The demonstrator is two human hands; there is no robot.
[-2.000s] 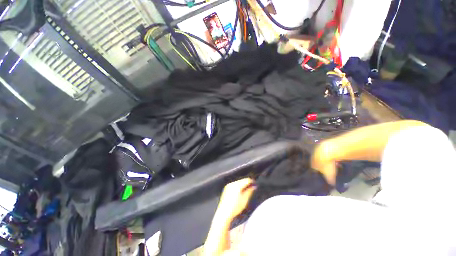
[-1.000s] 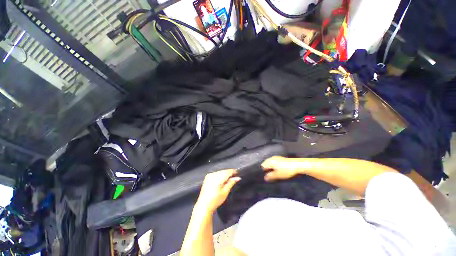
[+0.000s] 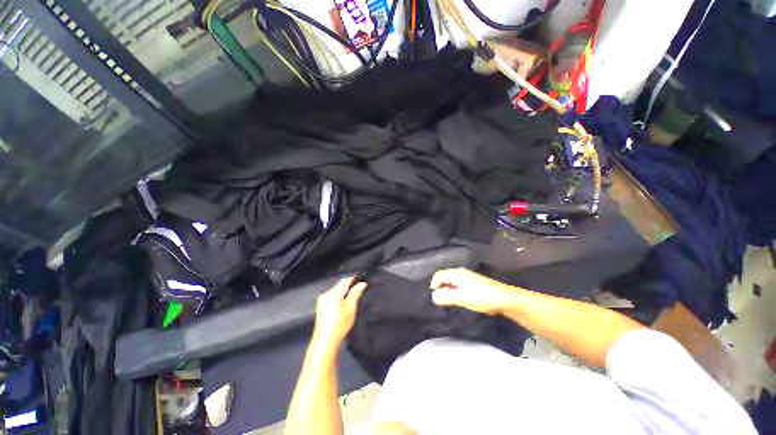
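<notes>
A black garment piece [image 3: 391, 310] hangs between my hands and lies partly over the long dark-grey bar [image 3: 247, 316]. My left hand [image 3: 339, 307] pinches its left upper edge near the bar. My right hand [image 3: 464, 290] pinches its upper edge further right; the fingers are closed on the cloth. The lower part of the piece falls toward my body and is partly hidden by my white shirt. The steam iron [image 3: 544, 217] rests at the right, apart from my hands, with a red spot at its handle.
Black garments [image 3: 408, 161] are heaped behind the bar, with white-striped black pieces [image 3: 174, 246] at left. A yellowish hose [image 3: 519, 81] hangs at the iron's end. Navy garments [image 3: 681, 204] lie far right. A green scrap [image 3: 173, 313] and a white pad [image 3: 219, 405] are at left.
Both hands have come together over the bar and shifted left in view. The right hand came from the far right onto the cloth, and the black piece is now spread between the hands.
</notes>
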